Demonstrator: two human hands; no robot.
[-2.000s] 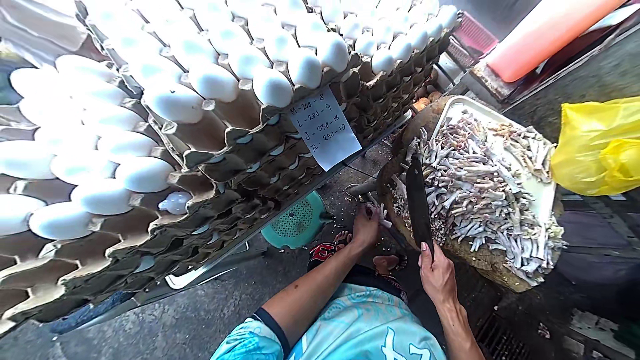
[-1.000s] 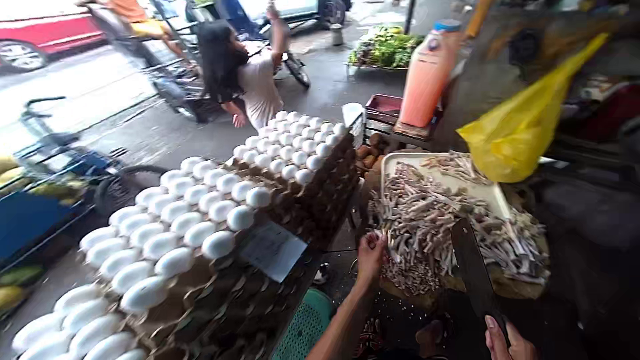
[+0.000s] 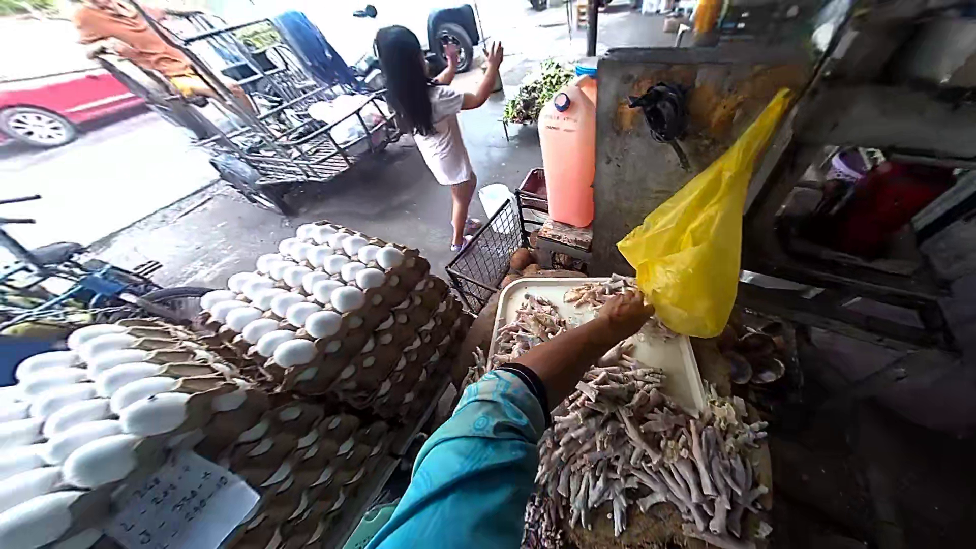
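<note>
My left hand (image 3: 627,314) reaches over the far end of a white plastic tray (image 3: 690,377), at the lower edge of a hanging yellow plastic bag (image 3: 686,252). Its fingers are partly hidden, so whether they hold anything cannot be told. Chicken feet (image 3: 648,450) lie heaped on the near side of the tray and in front of it, with a smaller pile (image 3: 598,291) at its far end. My right hand and the knife are out of view.
Stacked egg trays (image 3: 343,358) with white eggs and a handwritten paper (image 3: 183,507) stand at the left. Beyond are a wire basket (image 3: 482,255), an orange container (image 3: 568,152), a person (image 3: 442,114) in a light shirt and a metal-framed cart (image 3: 305,145).
My left hand has moved from the near edge of the chicken feet to the tray's far end by the yellow bag. My right hand and the knife have left the view.
</note>
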